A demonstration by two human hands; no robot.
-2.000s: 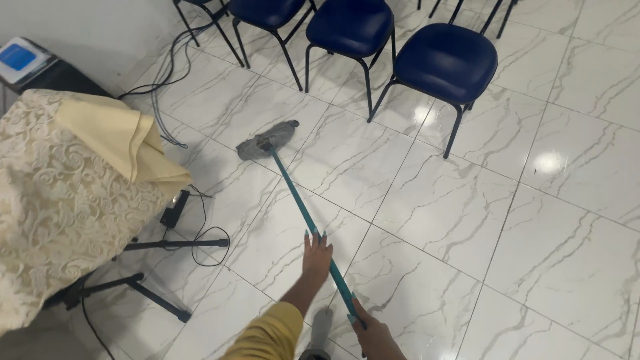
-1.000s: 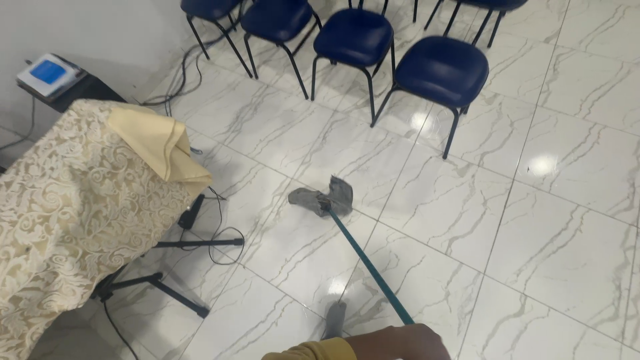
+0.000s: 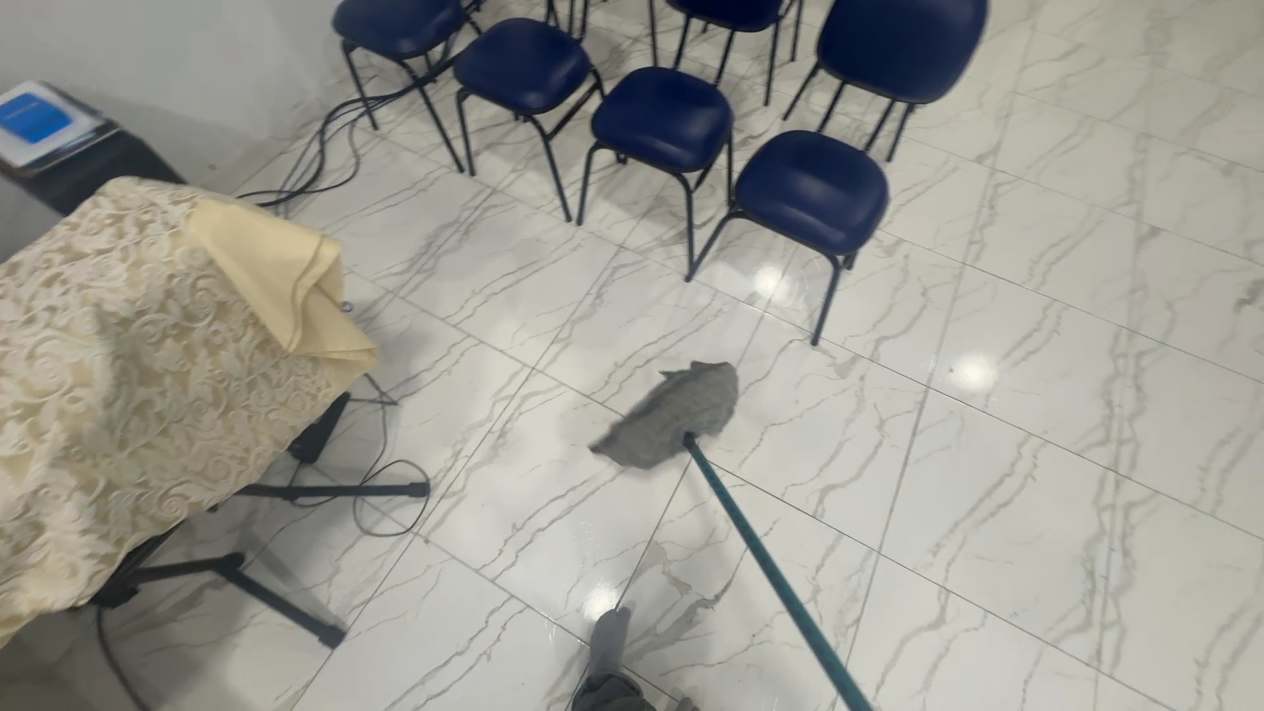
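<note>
A grey cloth lies on the marble-patterned tile floor at the foot of a long green handle, like a floor mop or squeegee wrapped in a rag. The handle slants down to the right and leaves the view at the bottom edge. Neither my left hand nor my right hand shows in the head view, so their hold on the handle is hidden. Part of a dark shoe or foot shows at the bottom edge, left of the handle.
Blue chairs with dark metal legs stand in rows at the top. On the left, a cream lace cloth covers something above a black folding stand. Black cables lie by the wall. A white device with a blue screen is at upper left.
The grey cloth has moved right across the floor, away from the cables and the stand. Both hands were on the handle two seconds ago; now they are out of view.
</note>
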